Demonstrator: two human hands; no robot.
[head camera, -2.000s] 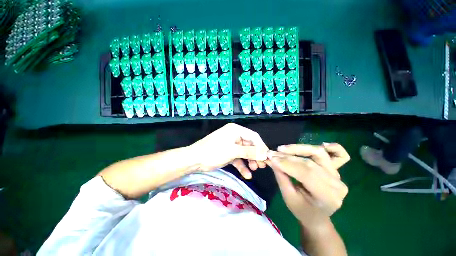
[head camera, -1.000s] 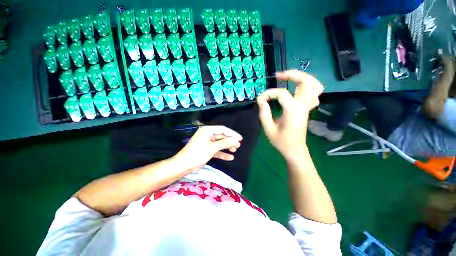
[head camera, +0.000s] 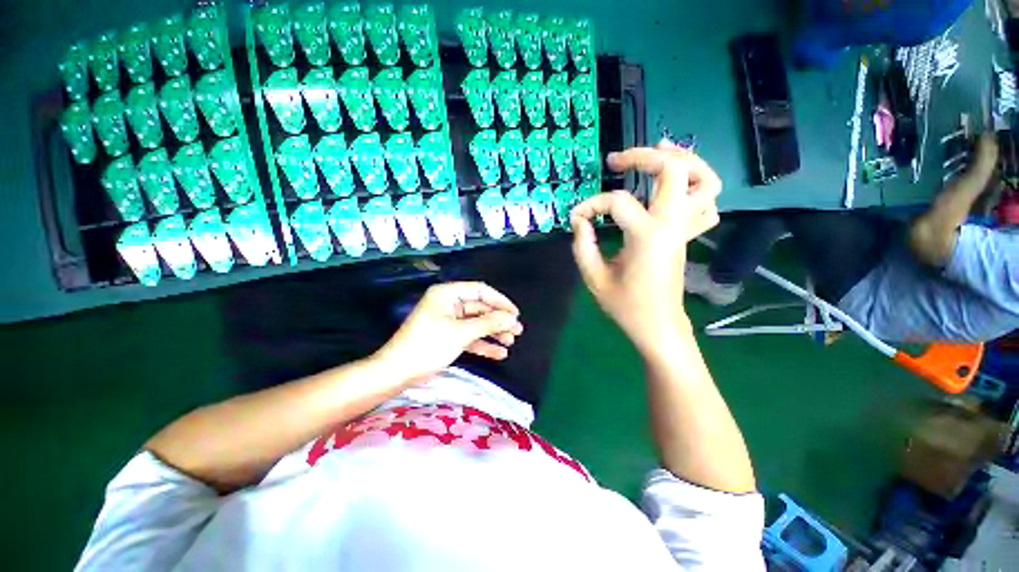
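Three green circuit board panels (head camera: 360, 103) lie side by side in a black tray (head camera: 51, 184) on the bench. Some boards in the lower rows glare white. My right hand (head camera: 654, 229) is at the lower right corner of the right panel, thumb and index fingertips together in a ring, other fingers raised. My left hand (head camera: 458, 324) is in front of the bench edge, below the middle panel, with fingers curled and thumb against them. Whether either hand pinches a small component cannot be seen. A loose component pile (head camera: 678, 144) lies right of the tray, partly behind my right hand.
A black phone-like rectangle (head camera: 768, 108) lies right of the pile. A blue object (head camera: 877, 31) is at the upper right. Another person's arm (head camera: 963, 207) reaches over the bench at right. An orange chair part (head camera: 944, 364) and a light-blue stool (head camera: 802, 539) stand below.
My hands were together in front of my body; they have parted, and my right hand has moved up to the right panel's corner. The view has shifted right, and the stacked panels have left it.
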